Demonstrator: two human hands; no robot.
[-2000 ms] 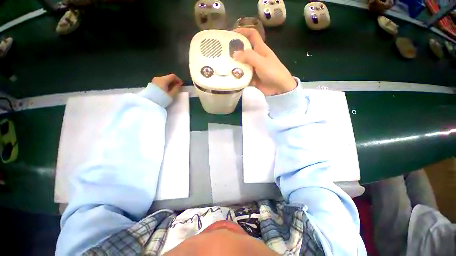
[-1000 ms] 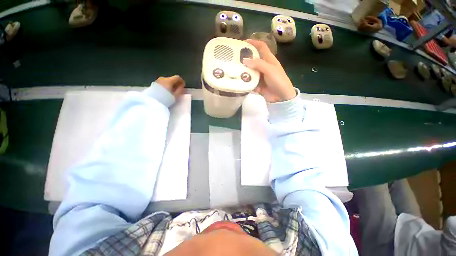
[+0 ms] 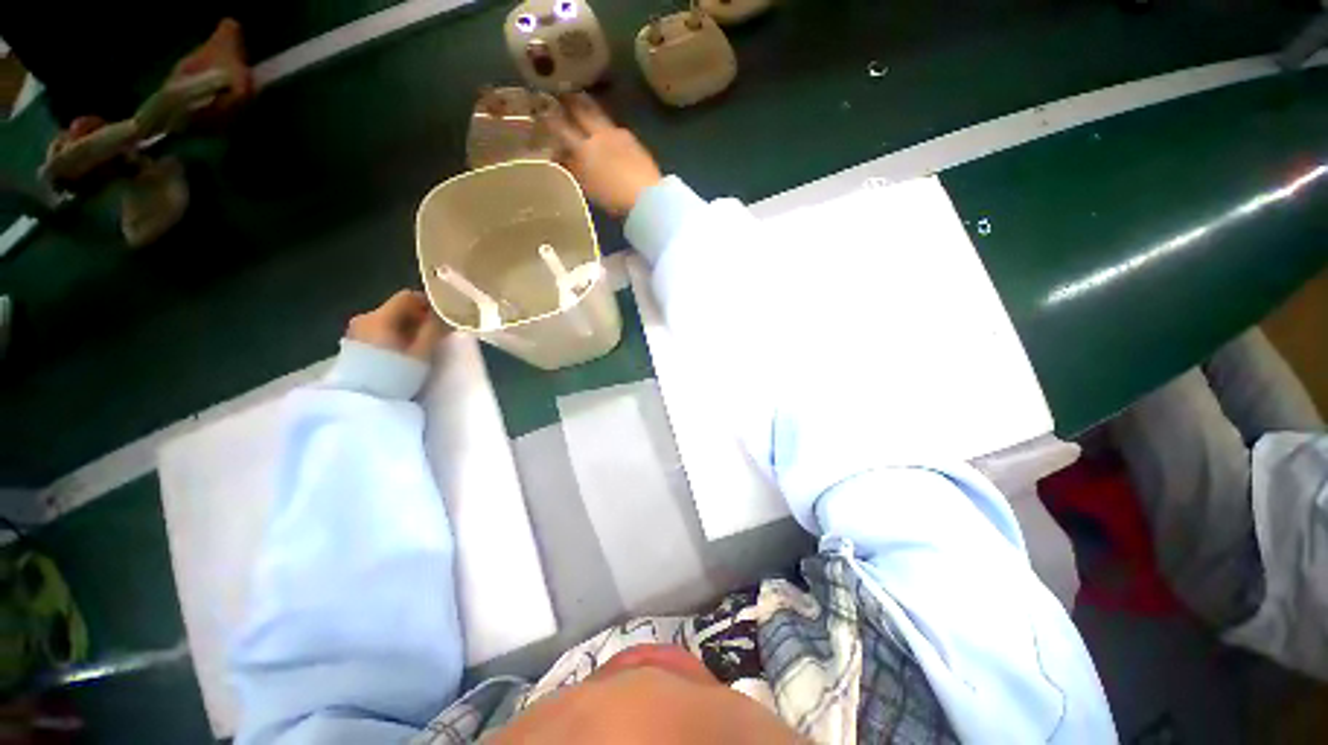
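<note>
The cream housing (image 3: 578, 332) stands open in front of me, tilted in the fisheye view, with two white posts (image 3: 469, 296) inside. My left hand (image 3: 396, 323) is curled close against the housing's left side; its fingertips are partly hidden, and I cannot tell if it grips. My right hand (image 3: 605, 153) is beyond the housing, its fingers at the right edge of a beige cover (image 3: 510, 128) on the belt. I cannot tell whether they grip it. No cover lies on the housing's mouth.
Behind are a face cover (image 3: 558, 47) and a plain cover back (image 3: 686, 61) on the dark green belt (image 3: 335, 131). White pads (image 3: 859, 320) lie under my forearms. Another person's hands (image 3: 219, 73) are at the upper left, near another cover (image 3: 153, 201).
The face cover that my right hand held over the housing is gone from its mouth. My right hand has moved beyond the housing. The view has turned, and different covers show on the belt.
</note>
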